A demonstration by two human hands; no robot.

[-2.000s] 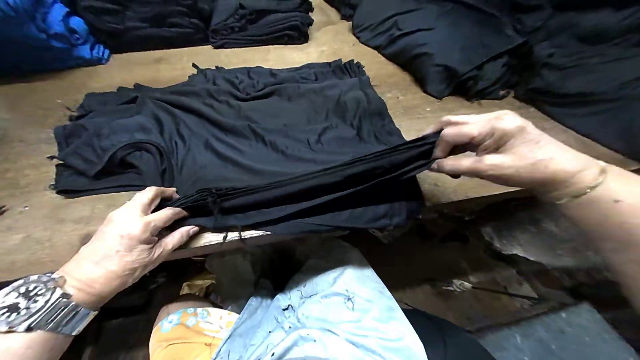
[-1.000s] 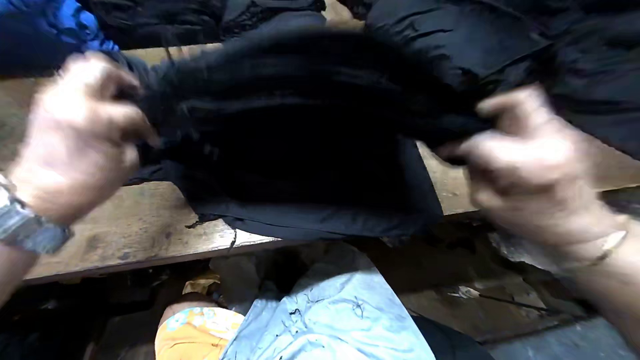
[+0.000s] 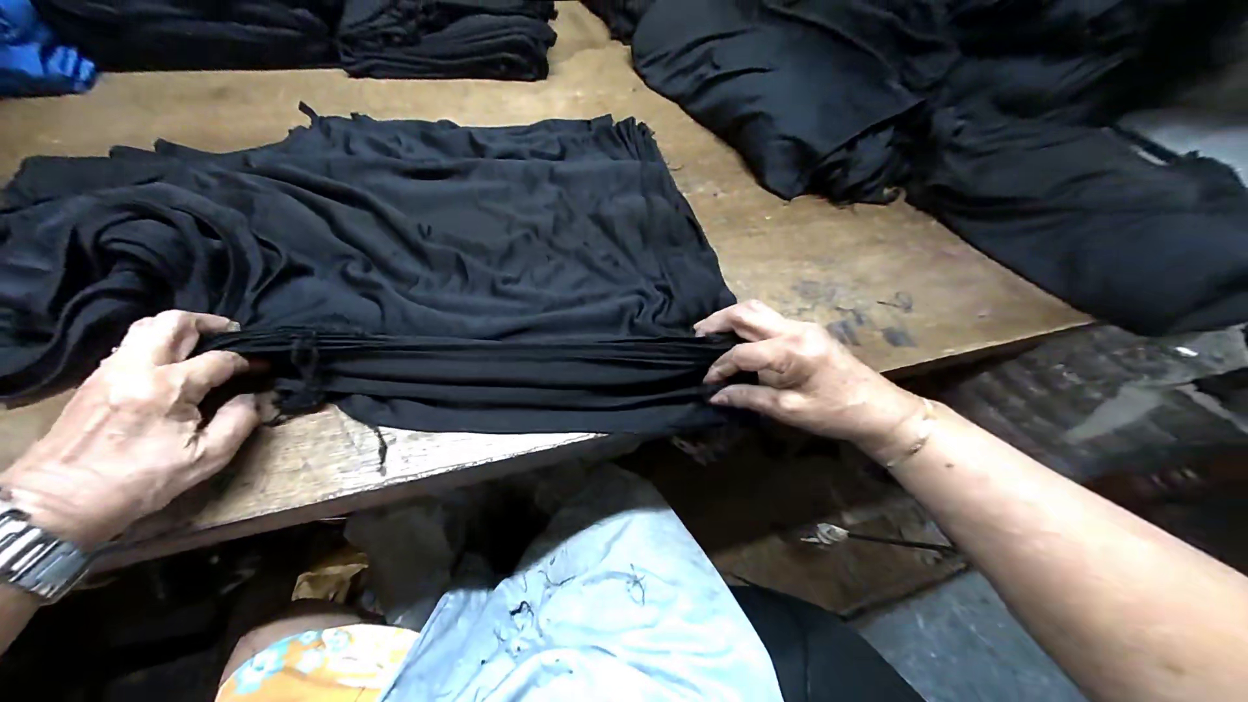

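A layered stack of black fabric pieces (image 3: 468,234) lies on the wooden table, wrinkled on top, with its near edges bunched in a long band (image 3: 507,370) along the table's front edge. My left hand (image 3: 146,419), with a metal watch at the wrist, pinches the left end of this band beside a small dark tuft of threads. At the band's right end, my right hand (image 3: 780,366) grips the layered edges between thumb and fingers. Part of the stack runs out of view on the left.
Folded black fabric stacks (image 3: 444,39) stand at the back of the wooden table (image 3: 819,253), with blue fabric (image 3: 39,58) at the far left. Large black fabric bundles (image 3: 780,88) lie at the back right. A light blue cloth (image 3: 604,604) with loose threads covers my lap below the table edge.
One second ago both hands held the fabric up, blurred, over the stack. Now the band lies low at the table's front edge, with a hand at each end.
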